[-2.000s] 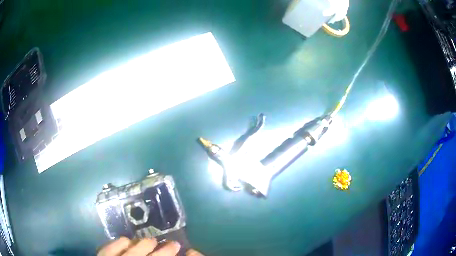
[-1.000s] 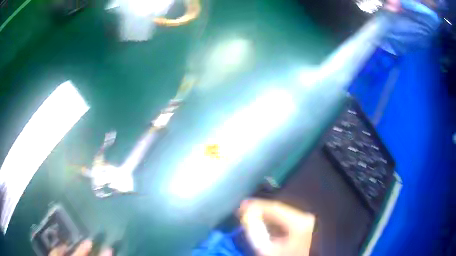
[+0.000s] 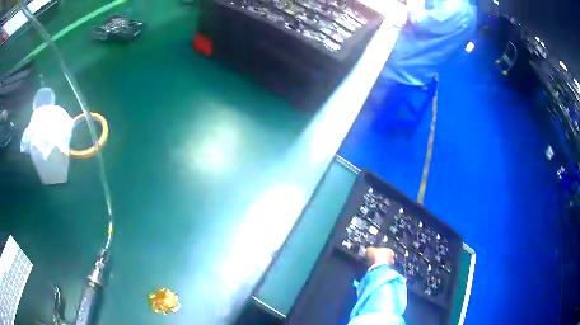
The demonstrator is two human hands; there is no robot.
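My right hand (image 3: pixel 380 256), in a light blue sleeve, reaches onto the black component tray (image 3: pixel 413 212) at the lower right. The tray holds rows of small silver and dark pieces. My fingertips are among the pieces at the tray's near left part; whether they grip one cannot be told. My left hand is out of the picture, and so is the camera housing. The air blow gun (image 3: pixel 91 295) lies at the lower left, cut off by the bottom edge. A pile of gold-coloured small parts (image 3: pixel 164 301) lies to its right.
A pale air hose (image 3: pixel 82 105) runs up from the gun. A white bottle (image 3: pixel 51 143) stands beside a beige ring (image 3: pixel 98 134). A large black box of parts (image 3: pixel 273 57) is at the top. A person in blue (image 3: pixel 432 38) sits beyond it. A white sheet (image 3: pixel 13 279) is lower left.
The view has swung to the right. My right hand has moved from the bench's near edge onto the component tray. My left hand and the camera housing have left the picture.
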